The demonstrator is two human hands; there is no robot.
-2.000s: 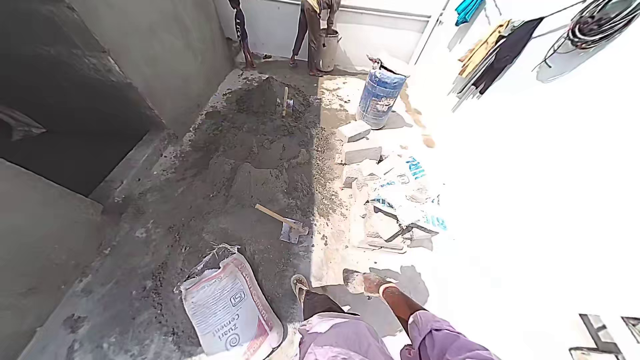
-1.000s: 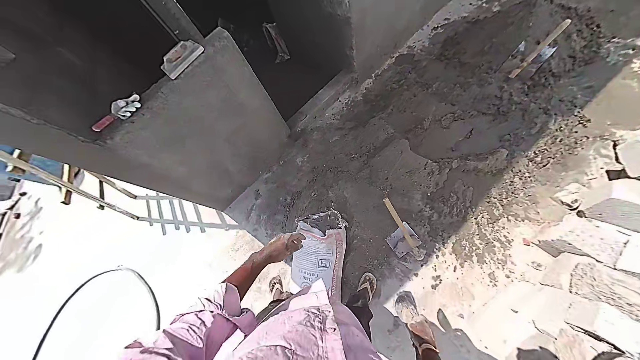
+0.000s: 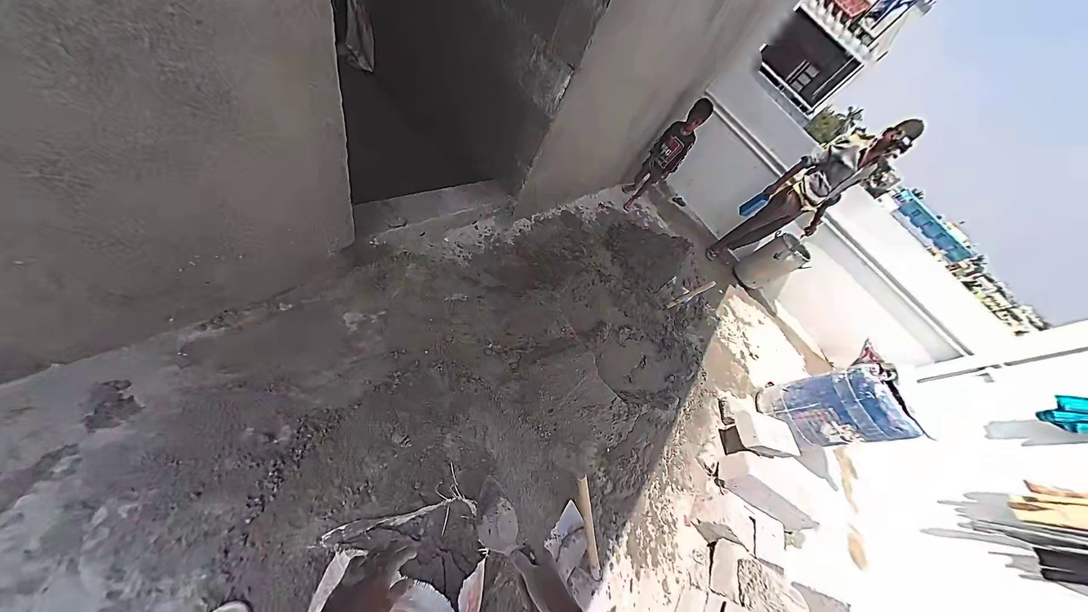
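Observation:
At the bottom edge, a cement bag [image 3: 472, 586] stands with its mouth open over grey material. A blurred brown shape, apparently my left hand [image 3: 374, 578], is at its mouth; its fingers cannot be made out. What looks like my right forearm reaches in at the bag's right side, ending in a grey, tapered shape [image 3: 497, 517]; whether this is my right hand or a tool is unclear. Just right of it lies a wooden-handled tool [image 3: 586, 518] with a pale flat blade. A broad heap of wet grey mortar [image 3: 595, 365] spreads beyond the bag.
Another wooden-handled tool [image 3: 690, 295] lies in the mortar's far end. Concrete blocks [image 3: 765, 493] and a blue drum [image 3: 841, 406] line the right side. Two people stand by the far parapet, one beside a pale bucket [image 3: 773, 262]. A plastered wall [image 3: 170, 170] and doorway flank the left.
The view has swung strongly to the far end of the roof. One second ago my left hand gripped the bag's top edge; now it shows blurred at the bag's mouth.

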